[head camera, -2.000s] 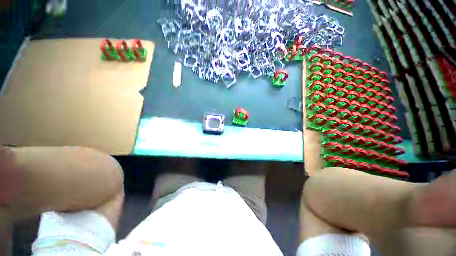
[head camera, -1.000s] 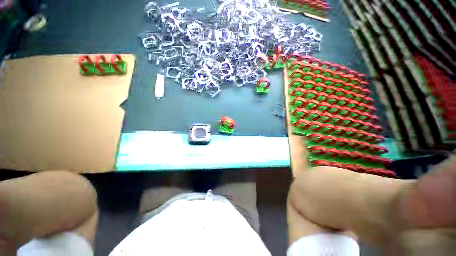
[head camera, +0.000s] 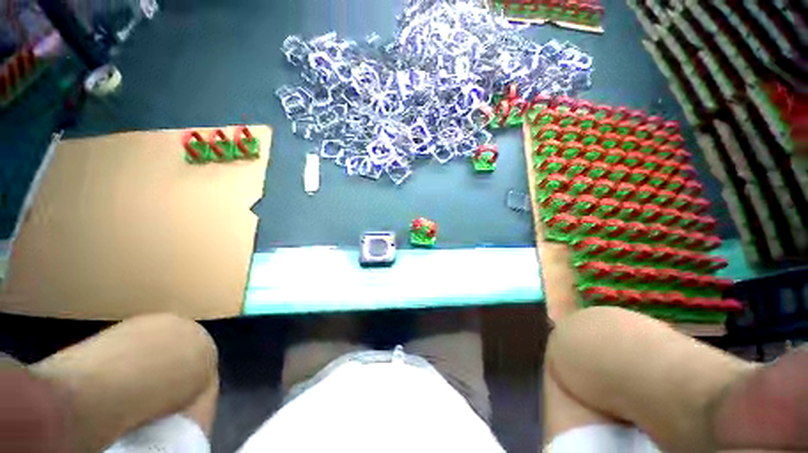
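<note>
Neither my left hand nor my right hand shows; only my bent arms, blurred and cut off at the lower left and lower right. A dark square fixture (head camera: 378, 249) sits at the bench's front edge. A single red-and-green piece (head camera: 423, 232) stands just right of it. Another red-and-green piece (head camera: 485, 158) stands farther back, by a large tangled heap of thin silvery square frames (head camera: 385, 106). One loose frame (head camera: 517, 200) lies near the right cardboard. A slim pale stick (head camera: 312, 172) lies left of the heap.
The left cardboard sheet (head camera: 142, 230) bears three red-and-green pieces at its back right. The right loaded sheet (head camera: 556, 274) bears close red-green rows. Tall stacked loaded sheets (head camera: 718, 150) stand far right. A pale ring, perhaps tape (head camera: 104, 81), lies at the back left.
The camera view has shifted, so more of the back left shows than before. The pieces, fixture and heap keep their places on the bench. My arms remain bent at the sides.
</note>
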